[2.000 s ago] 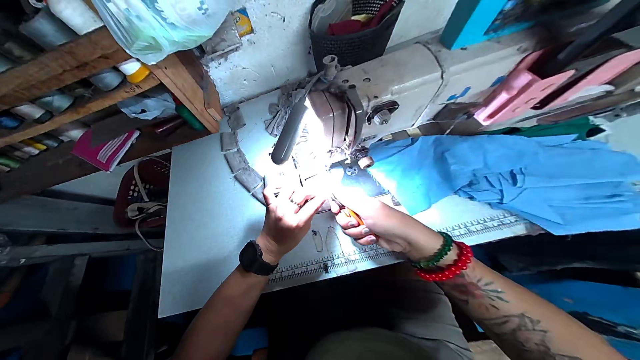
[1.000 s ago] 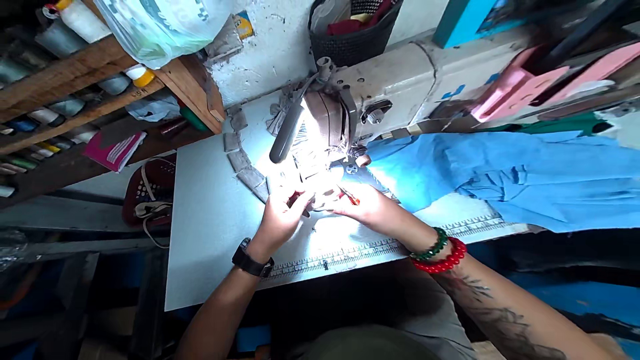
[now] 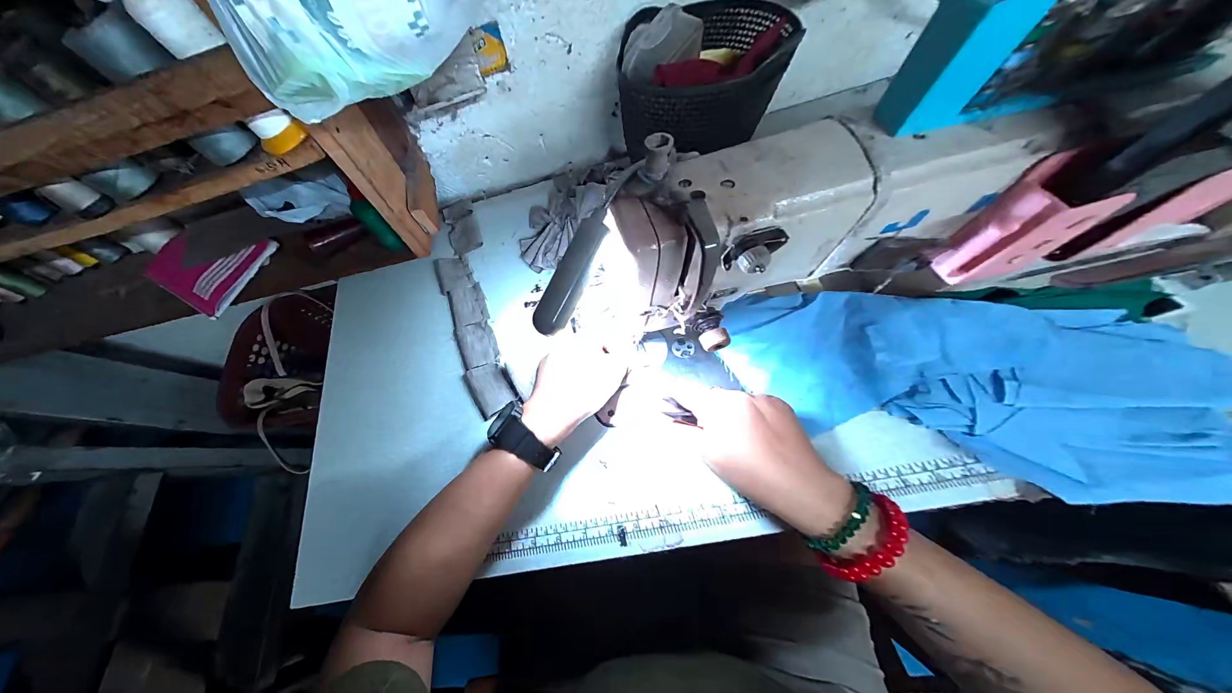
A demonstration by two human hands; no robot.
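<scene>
Under the glare of a lamp, my left hand (image 3: pixel 575 385) reaches close to the needle area of a sewing machine (image 3: pixel 664 250); a small dark piece shows beside its fingertips, and glare hides its grip. To the right, my right hand (image 3: pixel 749 428) is near a small dark tool with an orange-red part (image 3: pixel 681 416), likely thread snips, which shows at its fingers. Blue fabric (image 3: pixel 847 356) lies right of the machine head, beyond my right hand. A chain of grey fabric pieces (image 3: pixel 472 332) curves over the white tabletop (image 3: pixel 385 452) left of the machine.
Wooden shelves (image 3: pixel 125 115) with thread spools stand at the left, under a plastic bag (image 3: pixel 342 48). A black basket (image 3: pixel 712 96) sits behind the machine. Pink holders (image 3: pixel 1035 217) are at the right. A measuring tape (image 3: pixel 654 525) runs along the table's front edge.
My hands, close together near the needle area two seconds ago, are now farther apart. My right hand was gripping an orange-handled tool in the earliest frame.
</scene>
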